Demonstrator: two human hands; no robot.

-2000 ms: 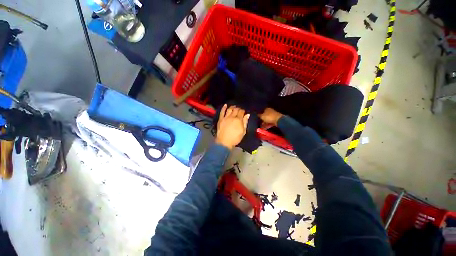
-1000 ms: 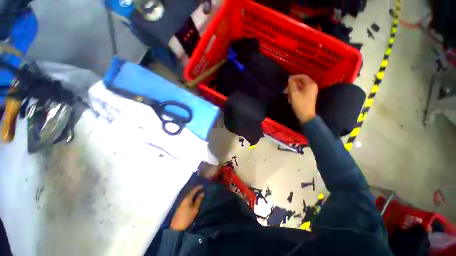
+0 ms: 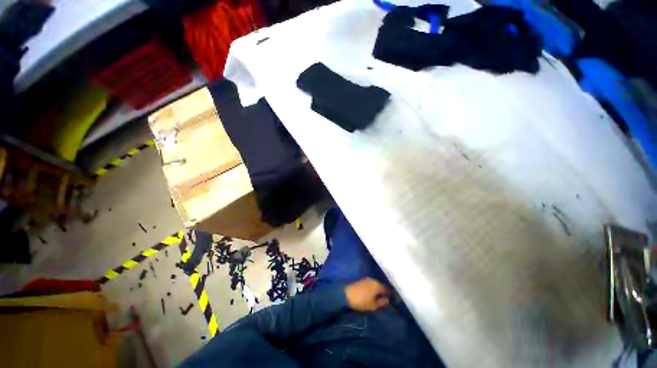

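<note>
My left hand (image 3: 369, 295) is low in the view, beside the near edge of the white table (image 3: 504, 144). Its fingers are curled, and blur hides whether it holds anything. My right hand is out of the picture. A flat black cut piece (image 3: 344, 97) with a waisted edge lies on the table. Further back, crumpled black pieces (image 3: 493, 39) lie together with a blue strip (image 3: 433, 17) among them. A shiny metal plate or iron (image 3: 628, 284) is cut off by the right edge.
A cardboard carton (image 3: 205, 154) stands left of the table, with a long black panel (image 3: 266, 151) hanging over it. An orange-red bunch (image 3: 220, 36) hangs behind. Black scraps and yellow-black tape (image 3: 202, 302) mark the floor. Another carton (image 3: 57, 327) is lower left.
The view has swung from the red basket to the table's other side. My left hand left the basket and is low by the table. My right hand has gone out of view.
</note>
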